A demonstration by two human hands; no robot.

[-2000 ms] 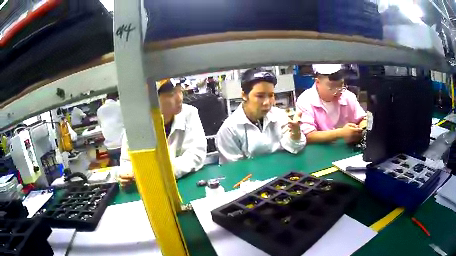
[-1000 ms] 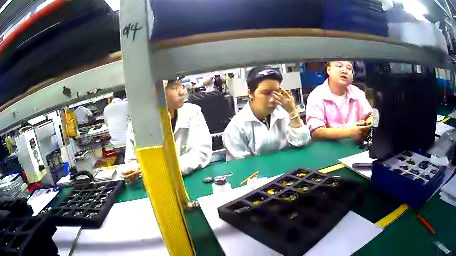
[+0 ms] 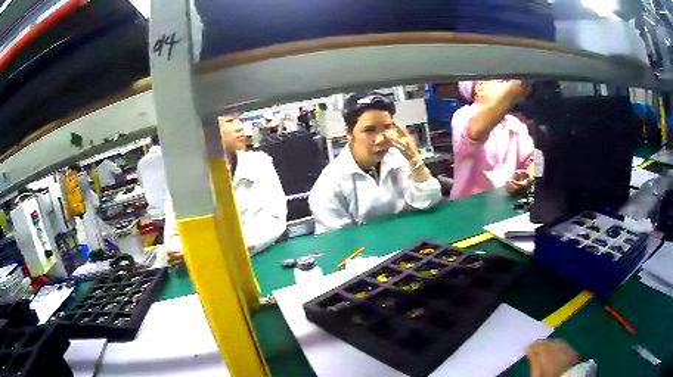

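Observation:
A black compartment tray point(image 3: 413, 313) lies tilted across white paper point(image 3: 483, 342) on the green bench. Several far pockets hold yellowish or metallic parts; the near pockets look dark and their contents are unclear. My right hand point(image 3: 553, 358) shows small and blurred at the bottom edge, right of the paper, not touching the tray. A pale cuff is beside it. Whether it holds anything cannot be told. My left hand is out of view.
A yellow-wrapped post point(image 3: 214, 294) stands left of the tray, under a shelf beam. A blue divided box point(image 3: 564, 254), stacked black trays point(image 3: 583, 158), a small clear jar point(image 3: 308, 272) and a red stick point(image 3: 620, 319) are around. Three people are across the bench.
My right hand has come into view at the bottom edge. The view has shifted slightly. The person in pink has raised an arm; the middle person's hand has moved to the face.

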